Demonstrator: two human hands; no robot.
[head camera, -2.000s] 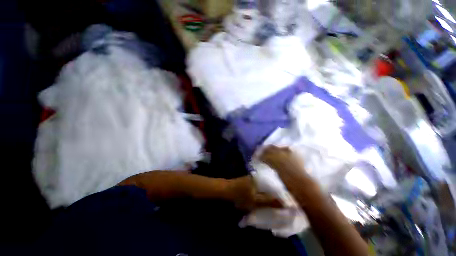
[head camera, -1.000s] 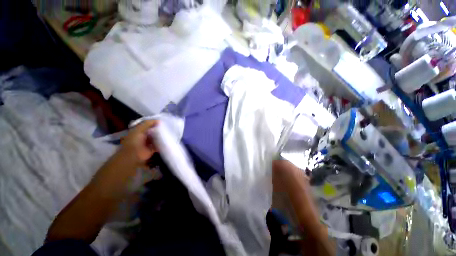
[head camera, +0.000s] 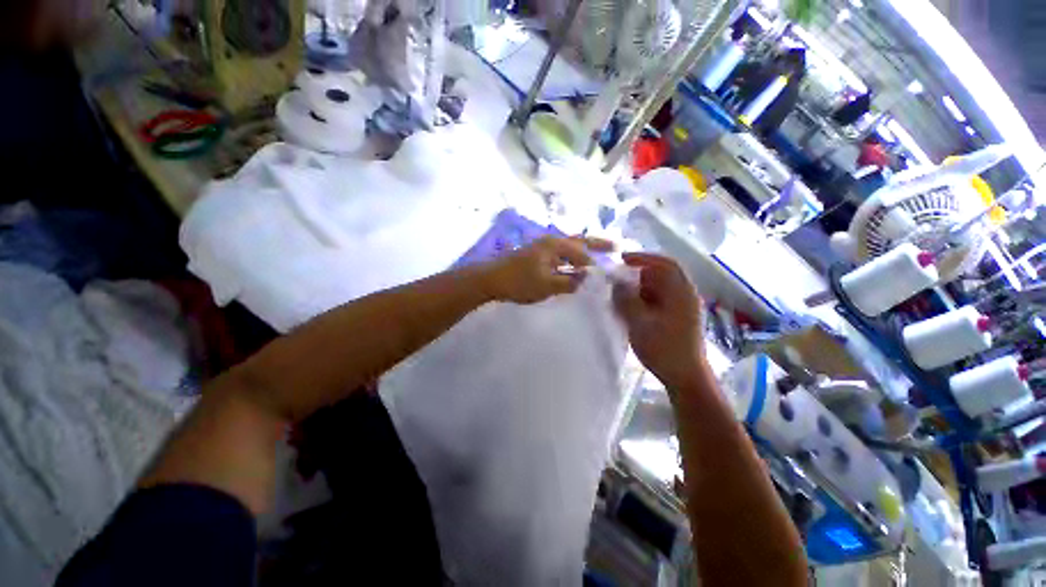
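A white garment piece (head camera: 516, 401) hangs from both hands over the front of the table and the lap. My left hand (head camera: 548, 269) grips its upper edge. My right hand (head camera: 660, 310) holds the same edge just to the right, close to the left hand. The fingertips are slightly blurred. Part of the purple garment (head camera: 505, 237) shows behind the left hand; the rest is hidden. The overlock machine (head camera: 814, 453), with blue trim and a lit blue screen, is at the lower right. Its needle area cannot be made out.
Stacked white pieces (head camera: 333, 224) lie left of the purple cloth. Red-green scissors (head camera: 181, 132) lie at the table's left edge. A white cloth heap (head camera: 80, 401) is at lower left. White thread cones (head camera: 889, 279) and a fan (head camera: 929, 224) stand at right.
My left hand has moved right and up, and my right hand up, so they are now close together. The white piece is lifted and spread, covering most of the purple garment. The view has tilted up.
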